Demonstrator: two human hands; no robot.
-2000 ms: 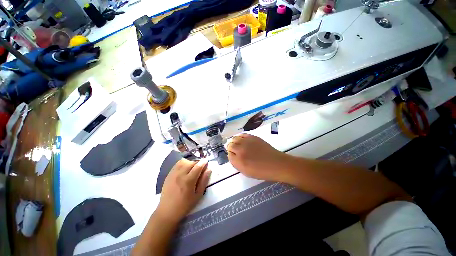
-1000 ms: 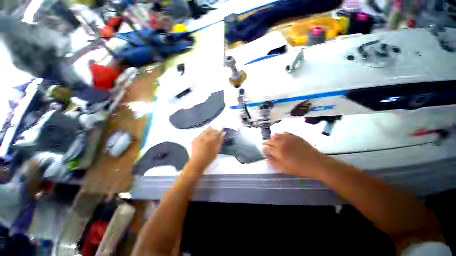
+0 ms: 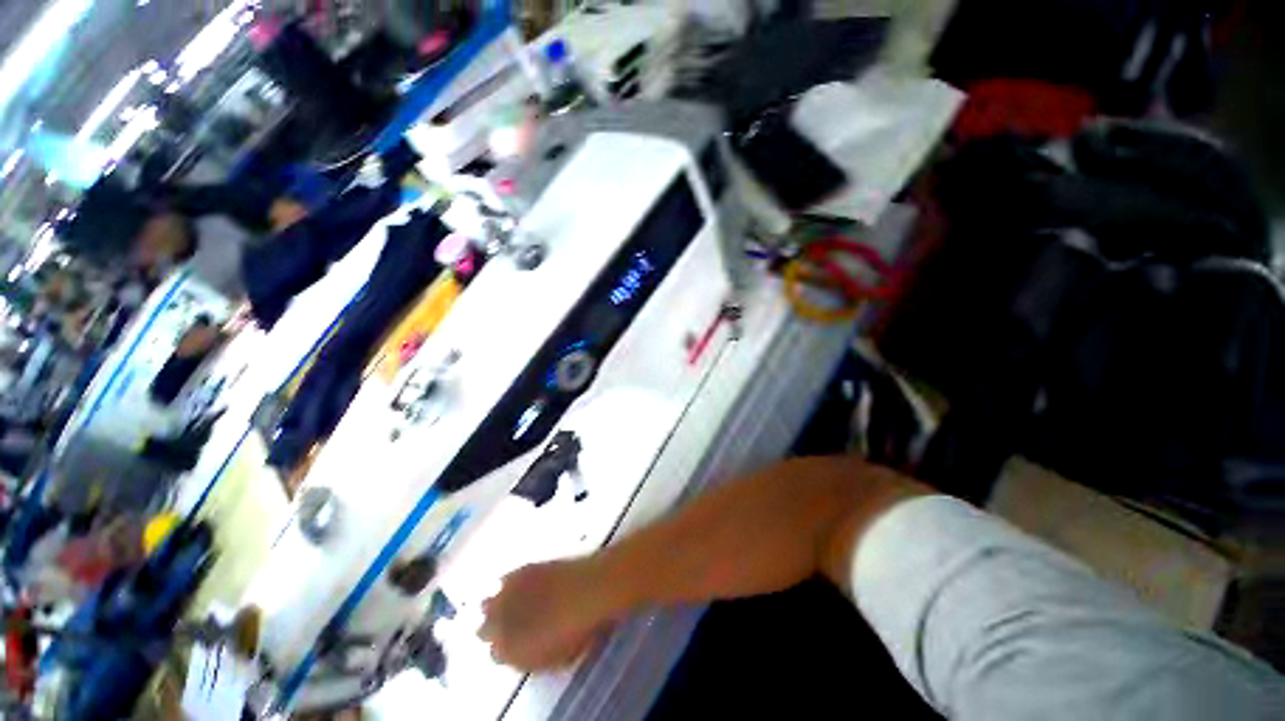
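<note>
The whole view is blurred. The white sewing machine head (image 3: pixel 352 472) runs diagonally, with a black display panel and blue lights. Its presser foot and needle area (image 3: pixel 423 648) is at the lower left, dark and smeared. My right hand (image 3: pixel 543 616) is beside it on the table side, fingers curled; I cannot tell whether anything is in them. A small dark patch, perhaps a cut piece (image 3: pixel 547 468), lies beside the machine head. My left hand is out of the picture. The curved grey panels do not show.
Scissors with red and orange handles (image 3: pixel 834 279) lie at the table's far right end, near a thin red tool (image 3: pixel 709 335). Dark bundled garments (image 3: pixel 1071 268) are at the right. The grey table edge (image 3: pixel 754 409) runs beside my forearm. Behind the machine are a yellow tray (image 3: pixel 430 317) and blurred people.
The view has swung right. My left hand and the curved panels have left the picture. My right hand remains near the needle area, and the scissors and dark garments have come into view.
</note>
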